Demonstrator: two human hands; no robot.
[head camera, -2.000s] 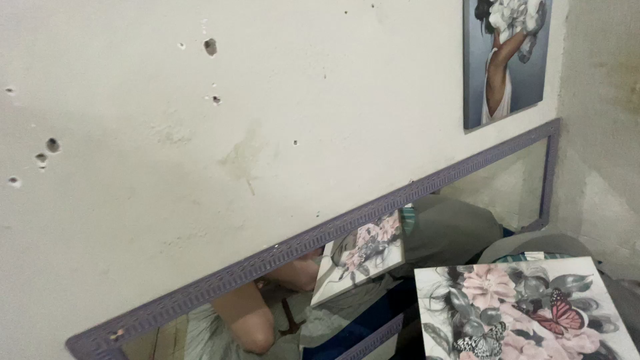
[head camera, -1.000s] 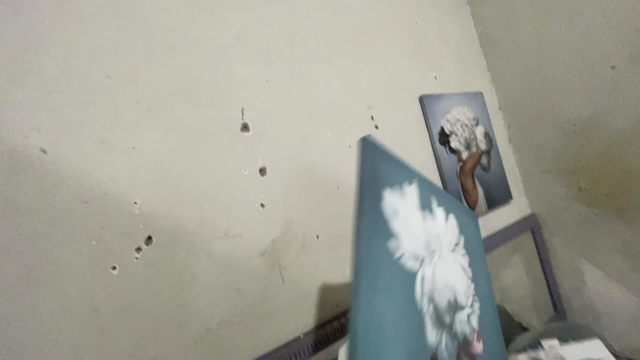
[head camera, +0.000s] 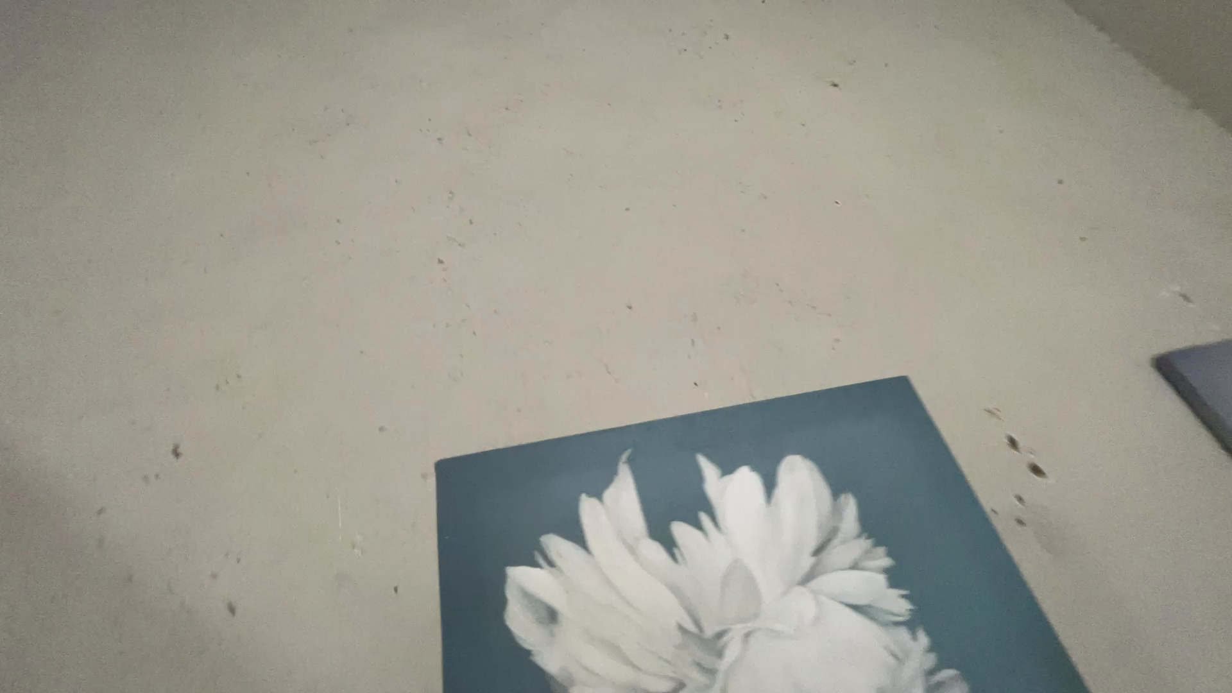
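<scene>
A teal canvas print with a large white flower (head camera: 751, 577) rises from the bottom edge of the head view, right of centre, in front of the wall. Its top edge slants up to the right, and its lower part lies outside the frame. Neither my left hand nor my right hand shows, so what holds or supports the print cannot be seen. Whether its back touches the wall, I cannot tell.
The pale plaster wall (head camera: 577, 241) fills most of the view and has small pits and holes. At the right edge shows the corner of another dark canvas (head camera: 1203, 385). A wall corner (head camera: 1155, 77) runs across the upper right.
The teal print was absent two seconds ago and stood sharply angled one second ago; now it faces me more squarely. The view has swung, leaving the framed mirror and the floral canvas with butterflies out of sight.
</scene>
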